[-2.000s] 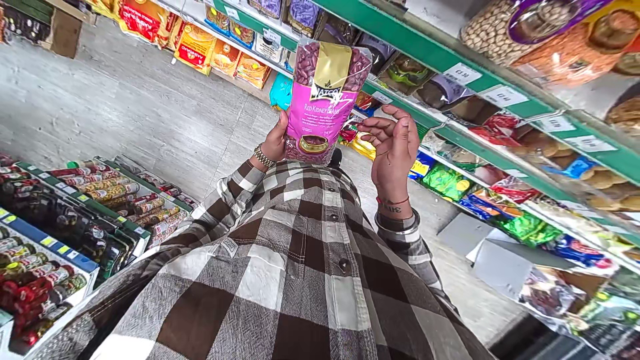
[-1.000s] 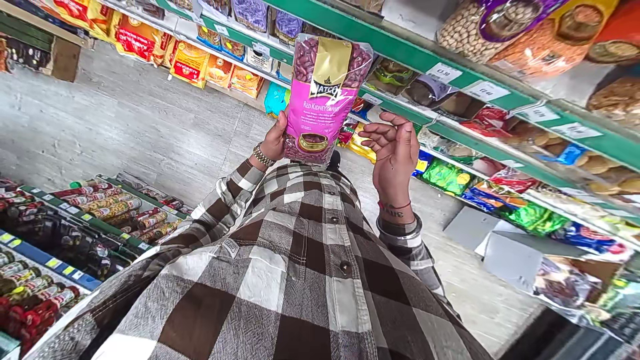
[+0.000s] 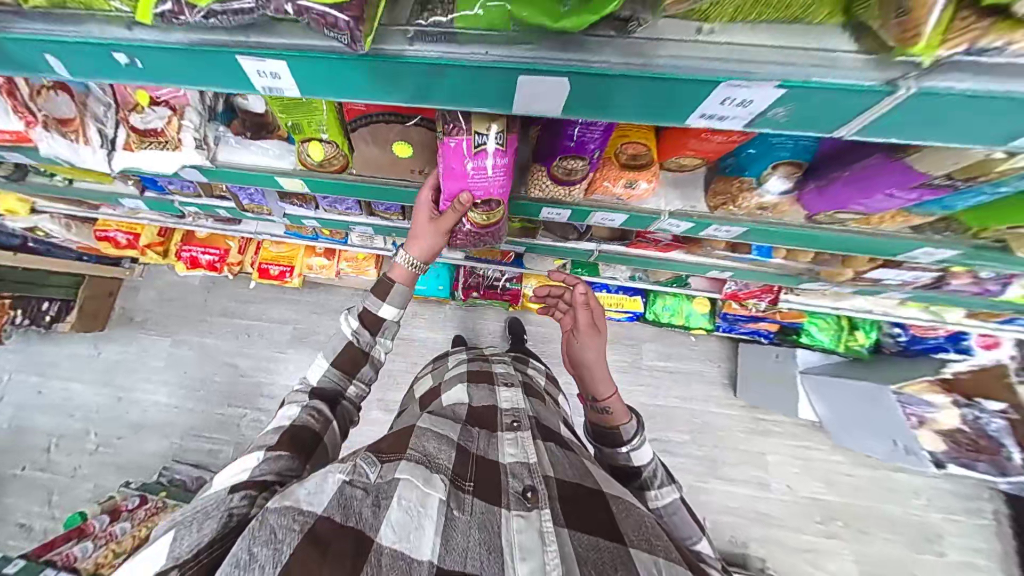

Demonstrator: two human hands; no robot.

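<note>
My left hand (image 3: 436, 220) grips a pink Natco bag of red kidney beans (image 3: 478, 180) by its lower left side, thumb across the front. Upright at the shelf opening, the bag stands between a brown packet with a yellow sticker (image 3: 392, 142) and a purple bag of chickpeas (image 3: 566, 160); whether its base rests on the shelf I cannot tell. My right hand (image 3: 578, 320) is raised lower and to the right, fingers apart and slightly curled, holding nothing. A metal watch circles my left wrist, a thin red band my right.
Green-edged shelves (image 3: 632, 94) with price tags run across the view, filled with bags of pulses. Orange and red packets (image 3: 278, 262) line the lowest shelf. An opened cardboard box (image 3: 864, 412) stands on the floor at right; bottles (image 3: 104, 532) are at lower left. Grey floor (image 3: 208, 360) surrounds my feet.
The view has swung toward the shelves. My left hand has carried the bag from in front of my body to the shelf opening. My right hand stays raised and empty.
</note>
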